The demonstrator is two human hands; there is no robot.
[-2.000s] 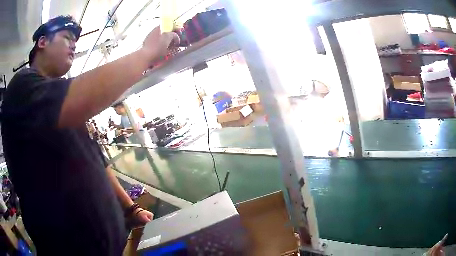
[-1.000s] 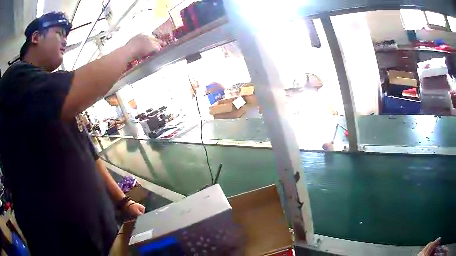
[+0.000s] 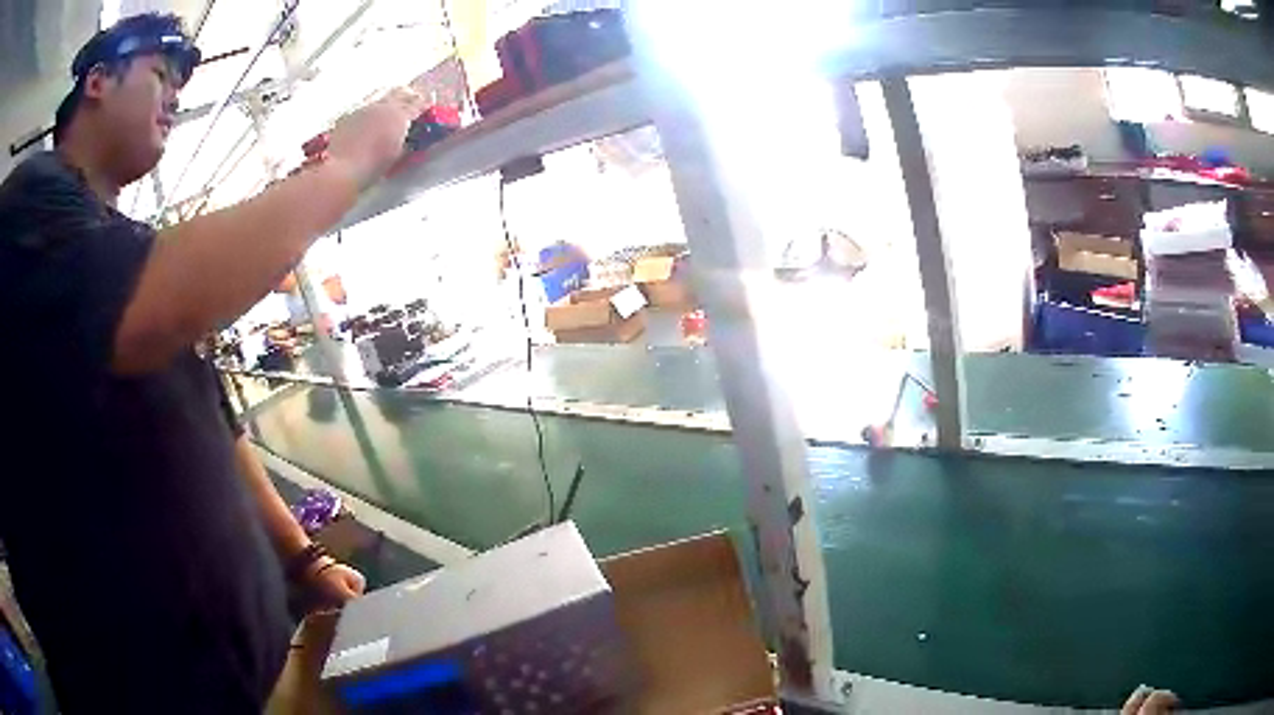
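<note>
Only a small part of a hand, which looks like my left hand, shows at the bottom right edge. Its fingertips are cut off by the picture's rim, and whether it holds anything cannot be told. My right hand is not in view. Nearest in front is a large pale grey instrument with a blue screen and blurred front buttons. It sits in an open brown cardboard tray, with a dark aerial standing behind it.
A person in a dark shirt stands at left, one arm raised to a shelf holding red and black items. A worn post rises beside the green belt. Purple cells lie beyond the instrument. Cartons stand across.
The view has shifted, so the instrument and post sit further left. The person's raised hand has come down to the shelf beside a red item. The fingertips at bottom right have moved left and lower.
</note>
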